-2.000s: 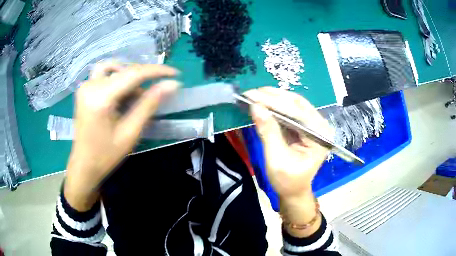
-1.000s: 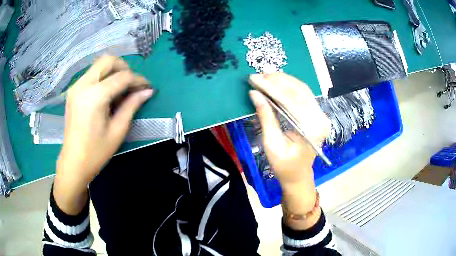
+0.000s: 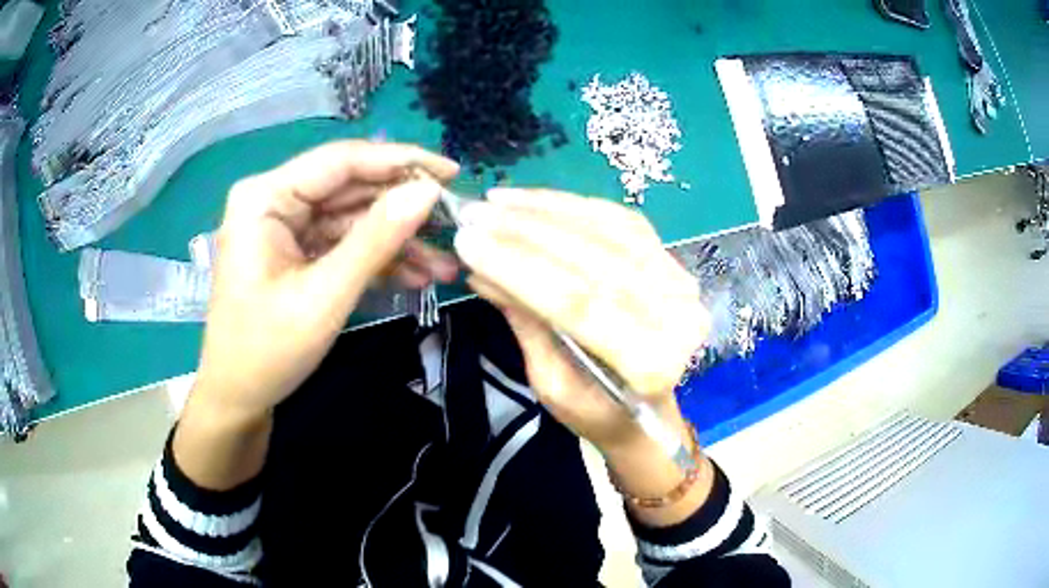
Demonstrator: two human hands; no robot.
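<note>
My left hand (image 3: 311, 264) is raised over the bench edge with thumb and fingers pinched on a mostly hidden grey mesh strap; a pale end (image 3: 204, 248) shows left of the hand. My right hand (image 3: 587, 287) holds slim silver tweezers (image 3: 600, 370), their tips meeting the left fingertips. The exact contact is blurred. Another mesh strap (image 3: 144, 287) lies flat under the left hand at the bench edge. A dark pile of small black fittings (image 3: 489, 75) and a pale pile of small silver fittings (image 3: 633, 129) lie beyond the hands.
Overlapping mesh straps (image 3: 207, 98) heap at the upper left, with more along the left edge (image 3: 17, 264). A glossy black pad (image 3: 822, 138) lies right. Below the bench edge, a blue bin (image 3: 909, 270) holds grey strips. Pale stacked sheets (image 3: 920, 494) are at lower right.
My hands have come together from being apart. My left fingers have closed, with a strap end now showing beside the hand. My right hand has moved left with the tweezers.
</note>
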